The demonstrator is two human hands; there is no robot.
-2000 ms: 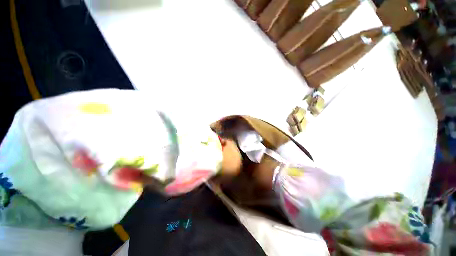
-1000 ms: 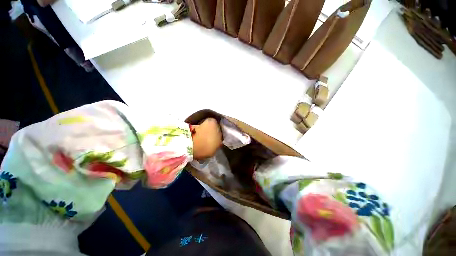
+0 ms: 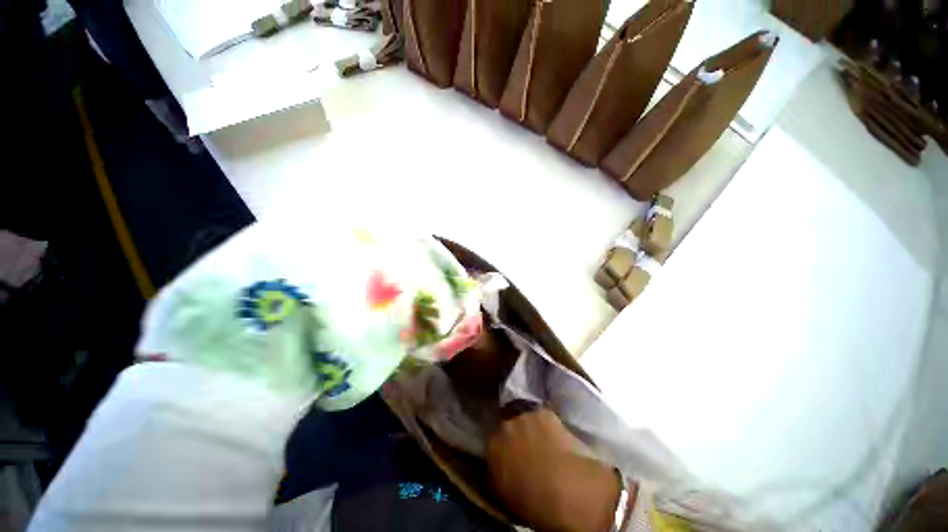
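A brown handbag [image 3: 541,330] lies open-mouthed at the near table edge. Crumpled whitish tissue paper [image 3: 442,400] lines its mouth, and more lies along its right rim. My left hand [image 3: 486,351] reaches down inside the bag beyond its floral sleeve; only a dark part shows and its fingers are hidden. My right hand [image 3: 551,468] is at the near right of the mouth, back up, its fingers bent down into the bag against the paper. Whether they grip it cannot be seen.
A row of upright brown bags [image 3: 582,99] stands at the back. Tan strap bundles [image 3: 629,255] lie before it, others back left. A large white tissue stack [image 3: 790,322] is right, a white box [image 3: 260,123] left, flat brown bags [image 3: 884,109] far right.
My left hand has gone from above the bag's mouth down inside it. My right hand has come up into view from deeper in the bag. More paper shows at the right rim.
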